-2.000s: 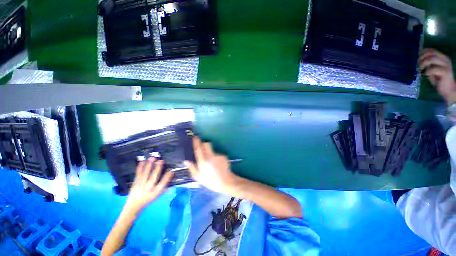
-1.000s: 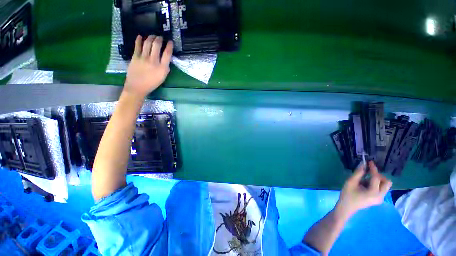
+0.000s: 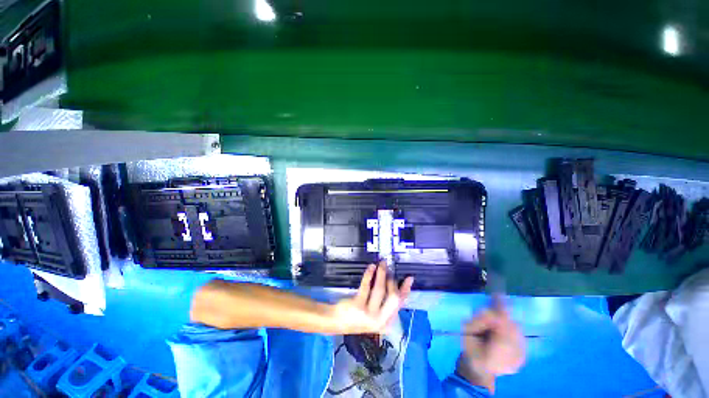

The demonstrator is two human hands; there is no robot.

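Observation:
A black housing panel (image 3: pixel 435 214) lies flat on a white protective sheet on the bench in front of me. A pale central strip (image 3: pixel 385 227) runs between its two white bracket marks. My left hand (image 3: pixel 371 305) is at the panel's lower edge near the middle, fingertips touching it, fingers slightly apart and holding nothing visible. My right hand (image 3: pixel 495 340) is blurred, off the bench's front edge, below the panel's right corner. It is closed on a slim hand tool (image 3: pixel 530 336), a thin line showing on both sides of the fist. A blurred dark shape shows above this hand.
Another panel (image 3: pixel 159 225) lies on a sheet at left, beside a panel stack (image 3: pixel 58 233). A metal rail (image 3: pixel 117 148) reaches in from the left. Black strips (image 3: pixel 579 225) lie fanned at right. Beyond is the green conveyor (image 3: pixel 389 78). A white sleeve (image 3: pixel 668 334) shows at lower right.
The panel that my left hand touched on the conveyor is now on the bench before me. My left hand came back with it. My right hand moved left and down from the strip pile.

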